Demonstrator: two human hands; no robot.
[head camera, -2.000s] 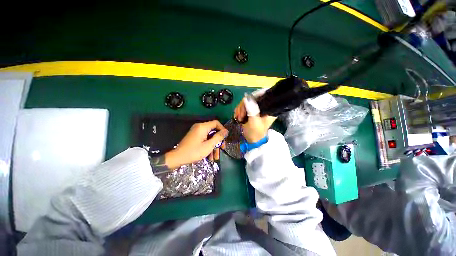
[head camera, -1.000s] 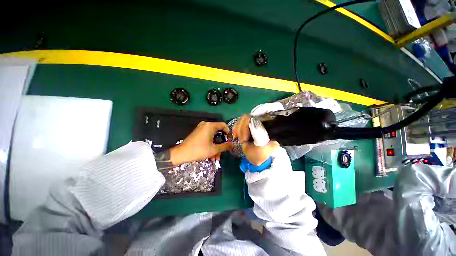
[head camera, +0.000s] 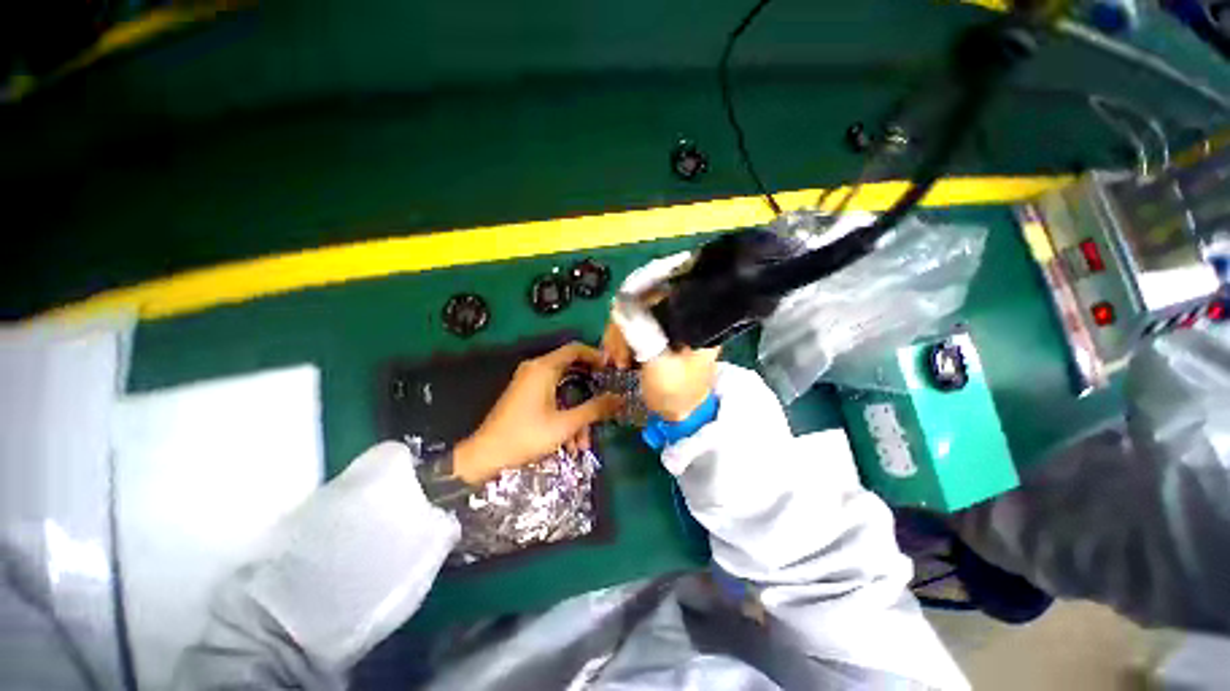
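Note:
My left hand (head camera: 523, 421) holds a round black unit (head camera: 576, 390) between thumb and fingers above the black tray (head camera: 445, 388). My right hand (head camera: 668, 371), with white finger cots and a blue wrist band, holds the black electric screwdriver (head camera: 728, 286). Its fingertips meet my left fingers beside the unit. The driver's tip and any screw are hidden or too blurred to see. A heap of silver metal pieces (head camera: 533, 502) lies in the tray below my left hand. The grey speckled dish (head camera: 623, 394) is mostly covered by my right hand.
Three black units (head camera: 465, 315) sit before the yellow line (head camera: 405, 257); others (head camera: 689, 161) are on the conveyor. A clear plastic bag (head camera: 877, 304) and teal box (head camera: 931, 429) with a unit on top are right. White sheets (head camera: 223, 473) lie left. A neighbour's grey sleeve (head camera: 1147, 500) shows far right.
The camera view has tilted. The screwdriver body in my right hand has swung from pointing sideways to slanting up and away. Both hands stay together at the held unit. Conveyor units have shifted slightly.

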